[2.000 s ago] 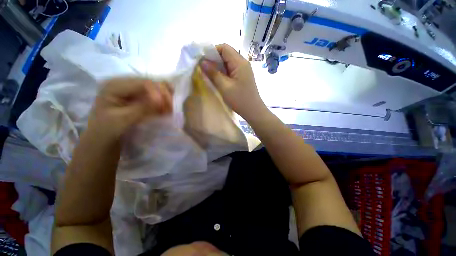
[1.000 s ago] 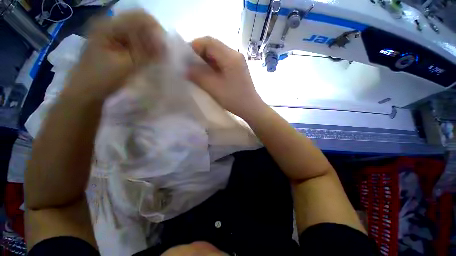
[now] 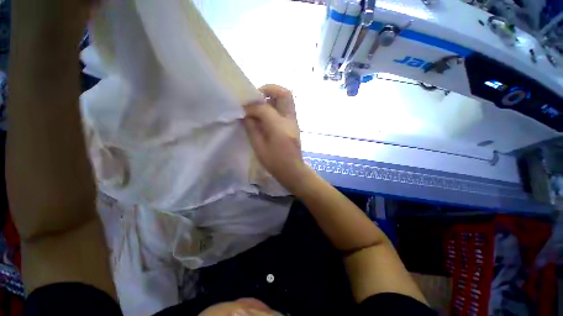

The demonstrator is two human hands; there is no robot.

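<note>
A large white or cream garment piece [image 3: 166, 123] is stretched up toward the top left and hangs down over my lap. My right hand [image 3: 275, 126] pinches its edge between thumb and fingers, left of the needle area. My left forearm rises along the left side; my left hand is at the top edge of the picture, mostly cut off and blurred, so its grip cannot be seen. The sewing machine [image 3: 407, 46] stands at the upper right, and the cloth is apart from its needle area [image 3: 346, 77].
The glossy white machine bed [image 3: 383, 117] is under bright lamp glare. A ruler strip [image 3: 395, 174] runs along the table's front edge. A black control panel [image 3: 512, 92] is at the right end of the head. A red slatted basket [image 3: 466, 271] with patterned cloth is at lower right.
My left hand has moved up and out toward the top left, drawing the cloth taut and spread. My right hand has moved slightly down and still pinches the cloth. The view has shifted a little.
</note>
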